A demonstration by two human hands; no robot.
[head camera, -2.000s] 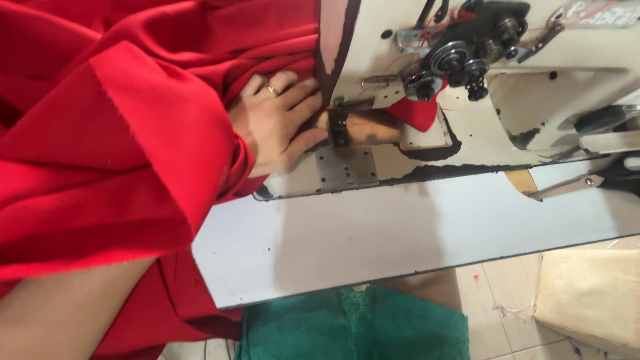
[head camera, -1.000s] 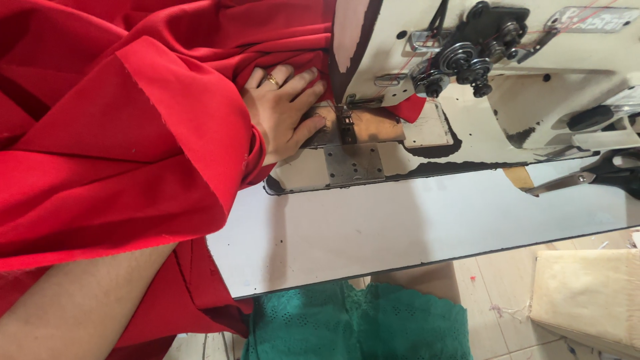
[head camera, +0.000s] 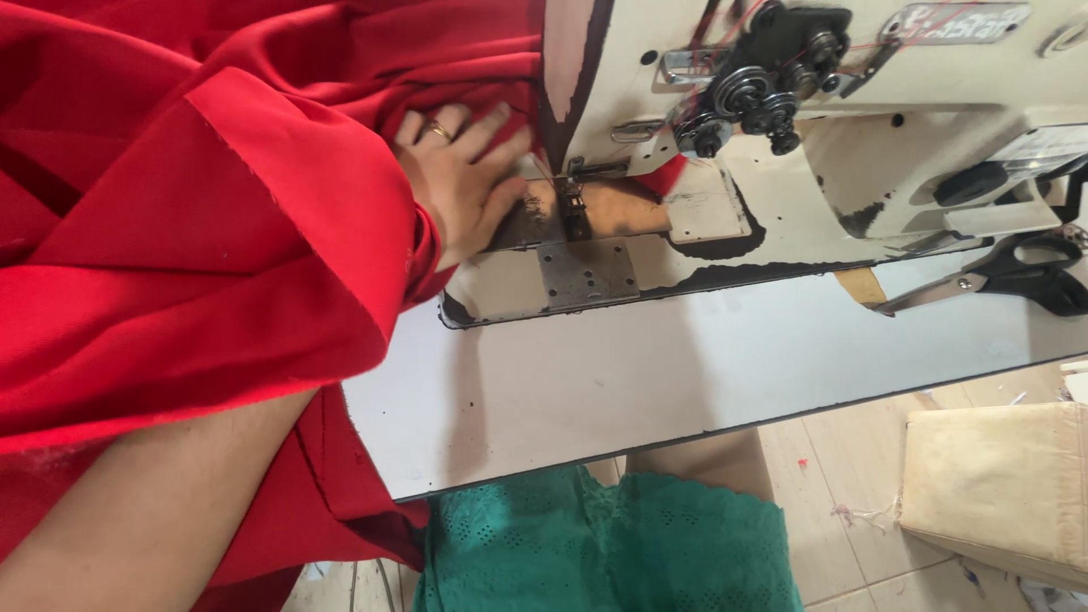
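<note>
My left hand (head camera: 463,174), with a ring on one finger, lies palm down on red cloth (head camera: 297,204) with its fingers spread. The cloth wraps its wrist and covers part of the forearm. The thumb rests just left of the presser foot (head camera: 575,208) of a cream sewing machine (head camera: 765,217) with chipped paint. Red threads run through its tension discs (head camera: 739,89). A small red cloth corner (head camera: 665,177) shows right of the foot, beside a tan surface (head camera: 627,210). My right hand is not in view.
Black-handled scissors (head camera: 977,285) lie on the white table (head camera: 578,382) at the right, touching a tan scrap (head camera: 863,287). Below the table edge are green eyelet fabric (head camera: 612,544) over a person's lap, a cream box-like object (head camera: 990,476) and thread scraps on the floor.
Less of the red corner shows right of the presser foot than two seconds ago. My left hand stays on the cloth beside the foot. The view has shifted slightly.
</note>
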